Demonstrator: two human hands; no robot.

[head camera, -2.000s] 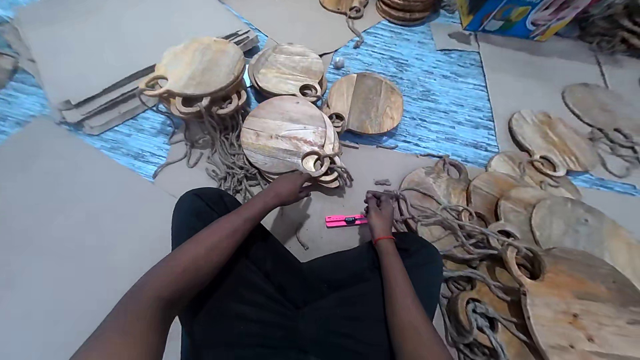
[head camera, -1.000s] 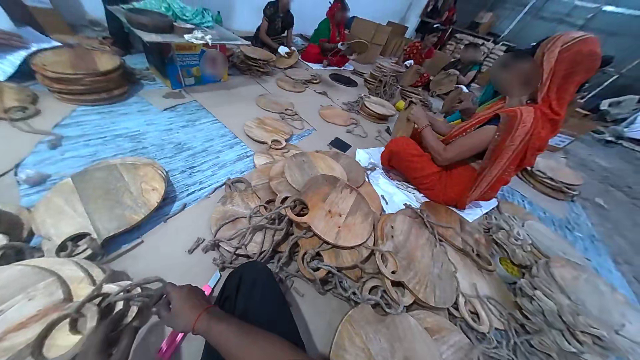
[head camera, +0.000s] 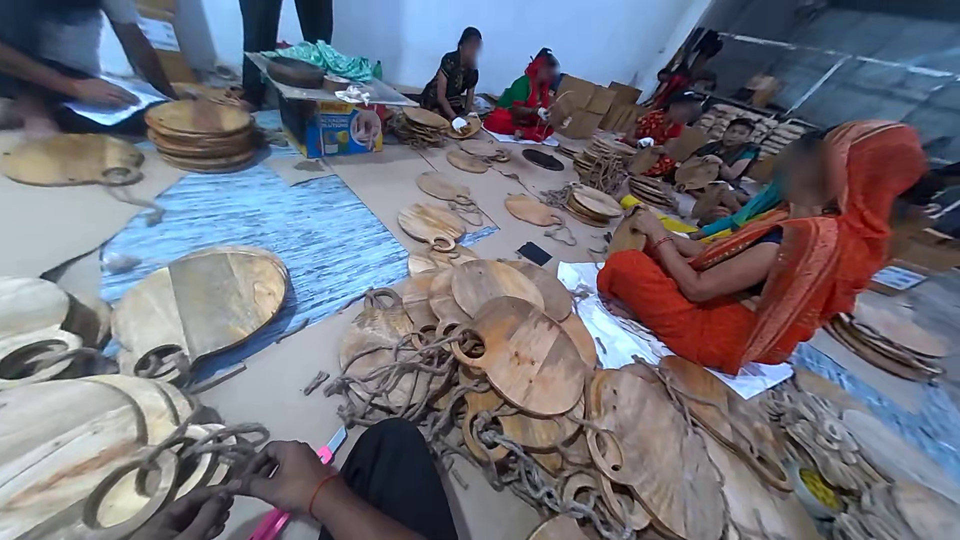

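Round wooden boards with ring handles [head camera: 67, 442] lie stacked at the lower left. My right hand [head camera: 289, 476] is at the bottom left, its fingertips closed on a grey-brown rope [head camera: 217, 442] that is looped through a board's ring. Close beside it, my left hand [head camera: 191, 517] has its fingertips near the rope and the ring; the frame's lower edge cuts it off, and its hold is unclear. A pink utility knife [head camera: 270, 523] with its blade out lies on the cardboard beneath my right wrist.
A heap of roped wooden boards [head camera: 525, 356] fills the middle and right. A person in orange clothing [head camera: 697, 285] sits beyond it on a white sheet. A black phone [head camera: 534, 253] lies on the floor. Other people, stacked boards [head camera: 201, 127] and a printed cardboard box [head camera: 330, 127] are farther back.
The view has swung far to the right and up, bringing the seated people into sight. Both hands stay close to the boards' ring handles and rope.
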